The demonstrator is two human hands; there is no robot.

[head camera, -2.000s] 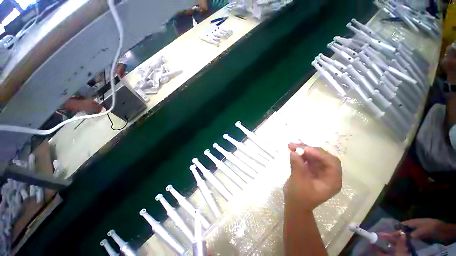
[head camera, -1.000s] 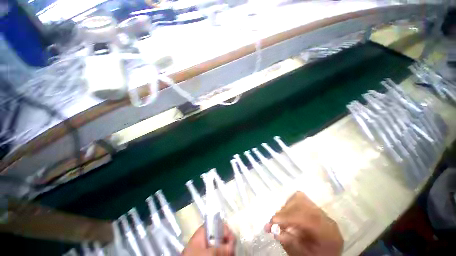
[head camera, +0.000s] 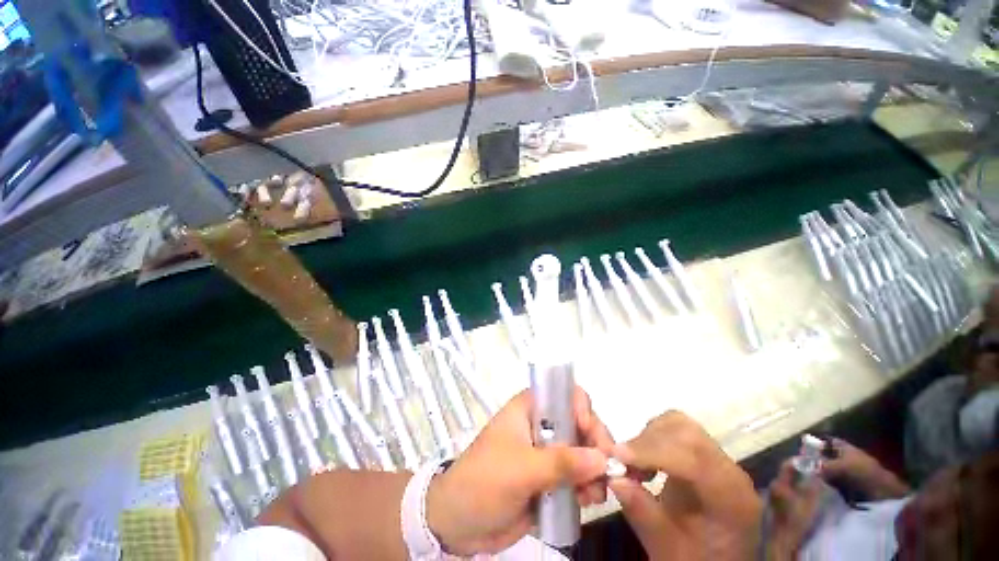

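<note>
My left hand (head camera: 509, 471) grips a device unit (head camera: 555, 400) upright in front of me. Its grey barrel has a small dark hole facing me, and its white neck ends in a round ring-like head. My right hand (head camera: 690, 482) is beside the barrel on the right and pinches a small white part (head camera: 615, 468) between its fingertips. The part is next to my left fingertips; whether it touches the barrel, I cannot tell. More device units (head camera: 411, 367) lie in a leaning row along the belt's near edge.
Another person's arm (head camera: 268, 268) reaches over the green belt (head camera: 460, 236) from the back left. Yellow label sheets (head camera: 159, 515) lie at the lower left. More units (head camera: 882, 274) lie at the right. Another person's hand (head camera: 800, 493) holds a unit at the lower right. A cabled shelf spans the back.
The view has turned and shows more of the left bench. My left hand has raised the unit, and my right hand has come close to it. Another person's arm now reaches across the belt.
</note>
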